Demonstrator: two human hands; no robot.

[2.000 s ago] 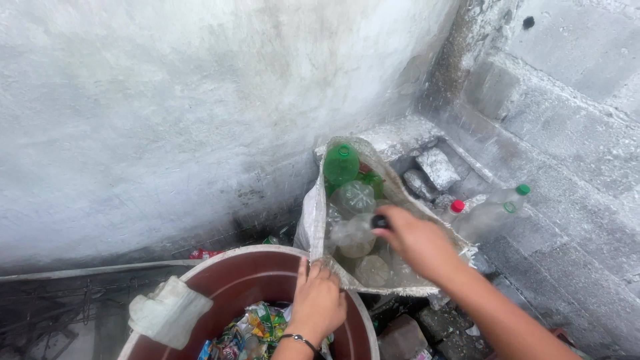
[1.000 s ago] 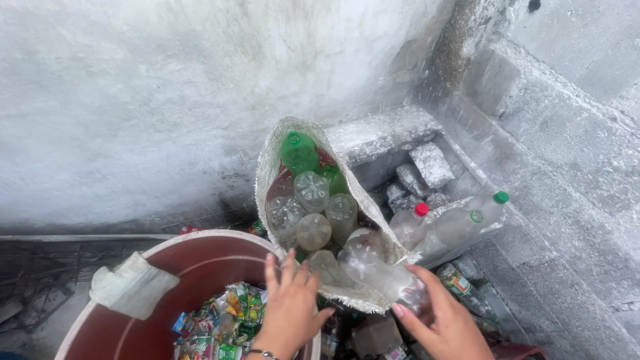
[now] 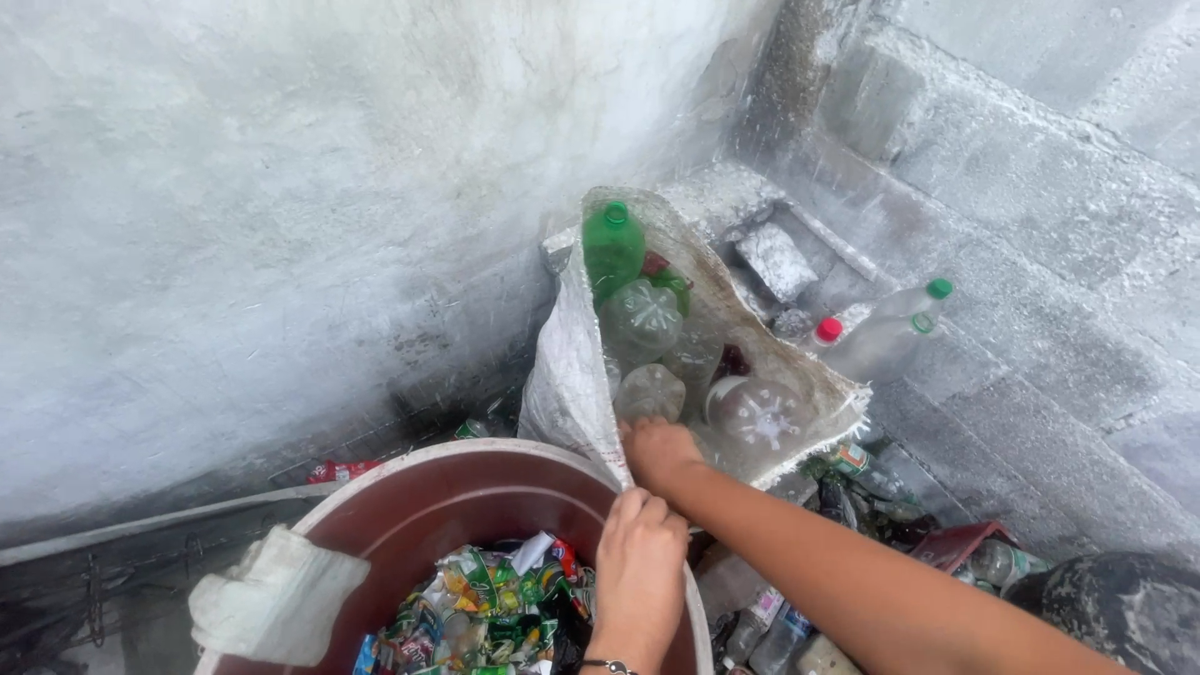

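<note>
A white woven sack stands with its mouth wide, holding a green plastic bottle and several clear plastic bottles. My left hand grips the sack's near edge, just above the rim of a brown plastic tub. Reaching into the front of the sack, my right hand is beside a clear bottle's base; its fingertips are partly hidden, so I cannot tell whether they hold anything. Inside the tub lie crushed cans and wrappers.
Clear bottles with green caps and a red cap stand right of the sack, near a broken concrete block. More bottles and litter lie on the ground at lower right. A white cloth-like piece hangs over the tub's rim. Walls rise behind and at right.
My left hand has taken hold of the sack's edge. My right hand has let go of the clear bottle it held at the sack's right edge and has moved left, into the sack's front.
</note>
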